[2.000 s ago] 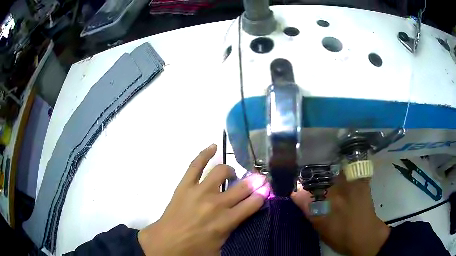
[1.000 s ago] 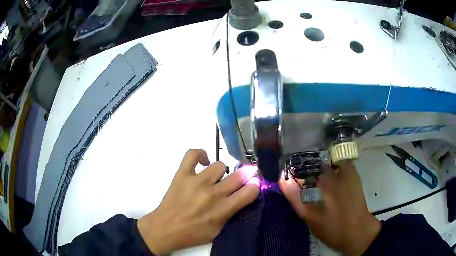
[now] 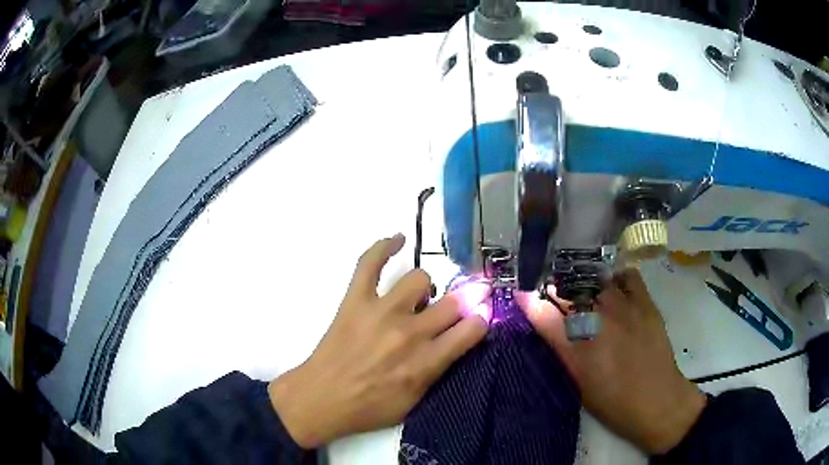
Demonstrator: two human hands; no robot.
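Note:
A dark navy striped fabric piece (image 3: 495, 400) lies under the needle area of the white sewing machine (image 3: 600, 150), lit pink-violet at the presser foot (image 3: 504, 295). My left hand (image 3: 377, 354) lies on the fabric's left edge, its index and middle fingertips pressed down beside the foot, the other fingers spread. My right hand (image 3: 627, 363) rests on the fabric's right edge, fingertips close to the foot and partly hidden behind the tension parts of the machine head. Neither hand visibly closes around the fabric.
A stack of long curved grey panels (image 3: 182, 209) lies at the left of the white table (image 3: 300, 218). Blue-handled thread snips (image 3: 750, 309) lie right of the needle, with a yellow-orange item (image 3: 688, 258) behind. A clear plastic bin (image 3: 202, 25) stands beyond the table.
The view has shifted, so the machine and panels sit differently in the picture. Both hands stay beside the foot. More of the lit fabric at the foot shows, and a pale-patterned corner appears at the bottom.

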